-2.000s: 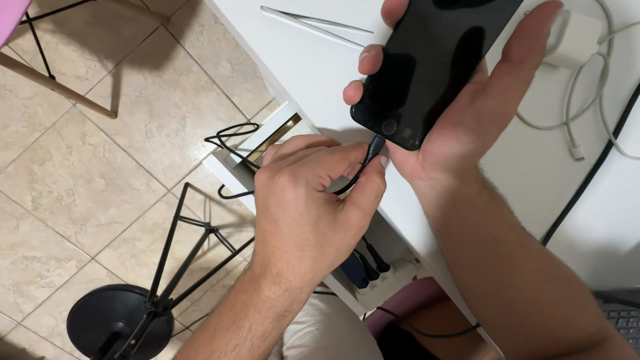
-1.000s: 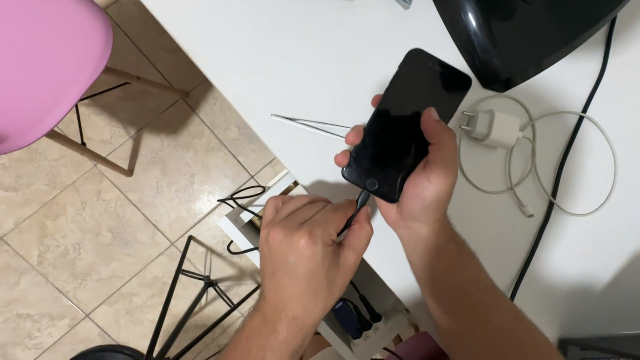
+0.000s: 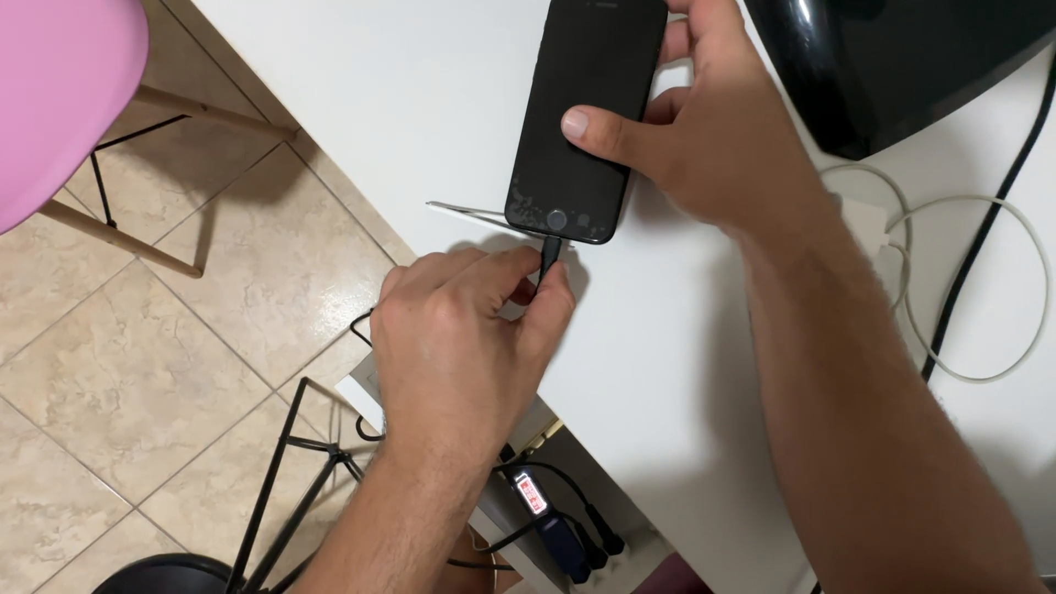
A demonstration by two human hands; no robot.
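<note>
A black smartphone [image 3: 582, 91] with a dark screen and a home button is in my right hand [image 3: 709, 124], thumb across the glass and fingers along its far edge. My left hand [image 3: 462, 330] pinches the black plug of a charging cable [image 3: 549, 254] at the phone's bottom edge, where plug and phone meet. Metal tweezers [image 3: 466, 210] lie on the white desk, partly under the phone. Below my left wrist, a USB meter [image 3: 530, 493] with a lit red display sits in the open drawer among black plugs and cables.
On the white desk [image 3: 660, 396] are a white charger [image 3: 862, 223] with a looped cable, a black cord [image 3: 990, 214] and a glossy black object [image 3: 907, 58]. A pink chair [image 3: 66, 91] and a black metal stand [image 3: 272, 487] are at the left.
The USB meter's display shows red light now. My right thumb lies across the screen; two seconds ago it was off the glass. The phone is more upright in view.
</note>
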